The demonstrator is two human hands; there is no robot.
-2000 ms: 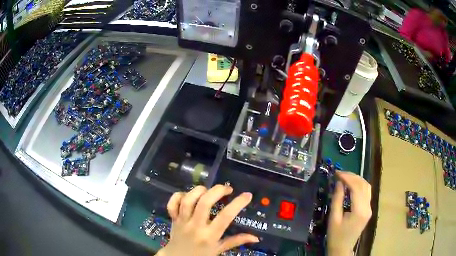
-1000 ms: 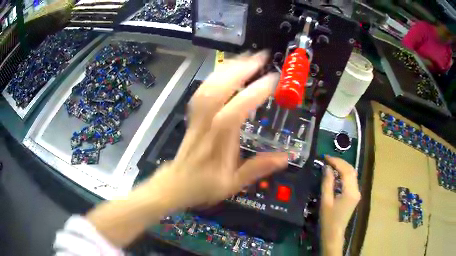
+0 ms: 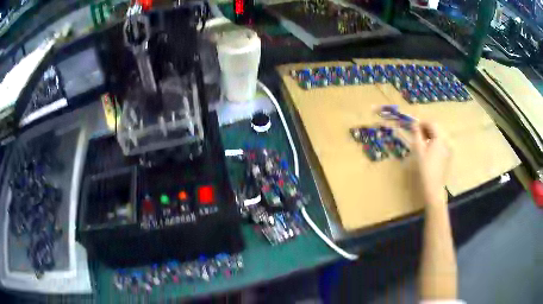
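Note:
My right hand (image 3: 430, 148) is over the cardboard sheet (image 3: 357, 196), its fingertips closed on the end of a small circuit board (image 3: 398, 116). That board is just behind a small group of boards (image 3: 381, 143) lying on the sheet. Whether it touches the sheet cannot be told. Rows of boards (image 3: 381, 75) lie along the sheet's far edge. The black test fixture (image 3: 161, 228) stands at the left, its clear pressure plate (image 3: 164, 127) in view and its linkage upright. Only a bit of the red clamp handle (image 3: 143, 3) shows at the top edge. My left hand is not in view.
Loose boards (image 3: 271, 184) lie on the green bench between fixture and cardboard, beside a white cable (image 3: 292, 142). More boards (image 3: 178, 273) lie before the fixture. A white cylinder (image 3: 239, 65) and small round black-topped object (image 3: 261, 122) stand right of it. A framed tray (image 3: 74, 208) is left.
The view has swung right. My left hand has left the picture. My right hand has moved from beside the fixture to the cardboard with a board. The clamp handle now points up.

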